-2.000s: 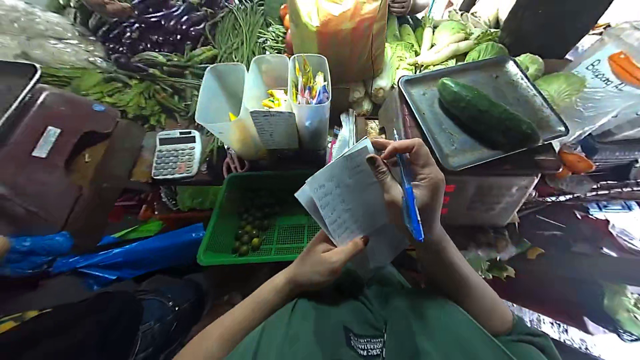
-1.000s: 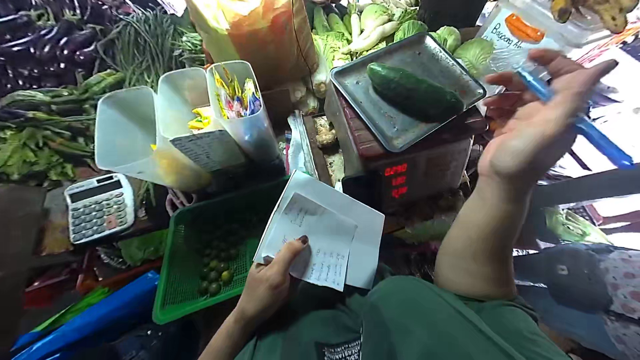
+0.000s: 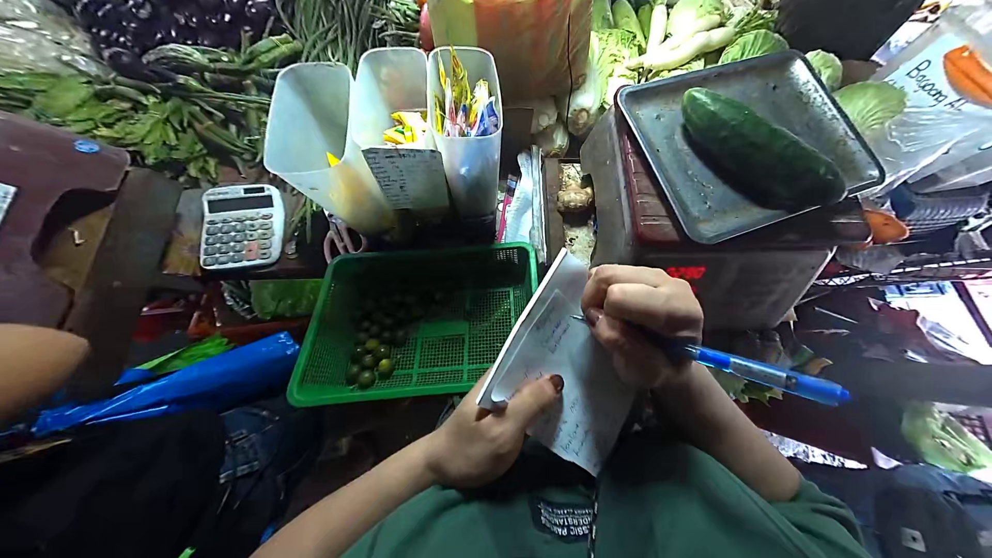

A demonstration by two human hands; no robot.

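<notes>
My left hand point(image 3: 496, 426) grips a small stack of white paper sheets point(image 3: 577, 395) from below, its thumb across the front. Handwriting covers part of the top sheet. In my right hand point(image 3: 647, 318) is a blue ballpoint pen point(image 3: 767, 376), its tip at the upper part of the paper. Just behind my right hand stands a weighing scale point(image 3: 744, 287) with a red lit display, partly hidden by the hand. On its metal tray point(image 3: 674, 178) lies a large green cucumber-like vegetable point(image 3: 759, 151). Left of the paper, a green plastic basket point(image 3: 310, 349) holds small round green fruits point(image 3: 372, 360).
A calculator point(image 3: 242, 226) lies left of three translucent plastic containers point(image 3: 310, 132) holding sachets. Pink-handled scissors point(image 3: 341, 239) are beside the basket. Eggplants point(image 3: 170, 27), leafy greens point(image 3: 124, 116) and white radishes point(image 3: 686, 46) lie behind. A blue plastic bag point(image 3: 201, 380) and another person's arm point(image 3: 35, 364) are at left.
My right hand, raised with spread fingers away from the paper one second ago, has come back to it with the pen. The paper is now tilted more steeply. An arm has appeared at the left edge.
</notes>
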